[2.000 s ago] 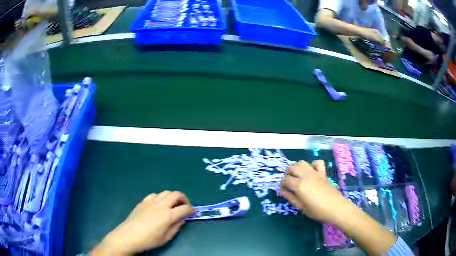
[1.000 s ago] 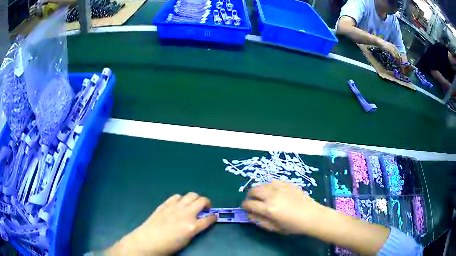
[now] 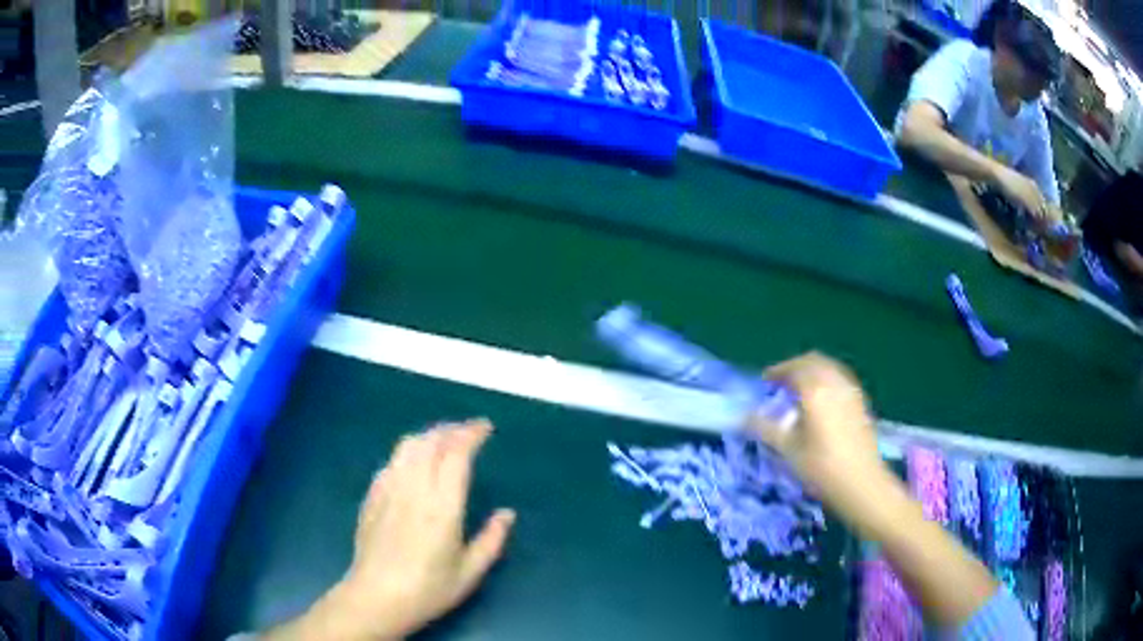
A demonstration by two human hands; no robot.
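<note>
My right hand [image 3: 821,420] grips one end of a lilac handle shell [image 3: 671,353], blurred by motion, above the white line. The shell's far end points up and left. My left hand [image 3: 420,532] is empty with thumb and fingers apart, over the green surface left of the white parts. A loose pile of small white stemmed parts [image 3: 715,495] lies below the right hand. Small pale caps [image 3: 770,585] lie below that pile. The clear compartment box with pink, turquoise and dark bits [image 3: 1000,501] is at the right, partly behind my right forearm.
A blue tote [image 3: 238,445] heaped with lilac shells [image 3: 157,413] stands left, with clear bags [image 3: 186,257] on top. Two blue trays [image 3: 570,115] [image 3: 802,119] are across the belt. A single lilac shell [image 3: 974,316] lies beyond the white line [image 3: 527,373]. A person [image 3: 990,125] works at upper right.
My right hand has lifted the shell and moved it up and right. My left hand has let go of it and opened. The view has shifted, so the scene sits further right and lower.
</note>
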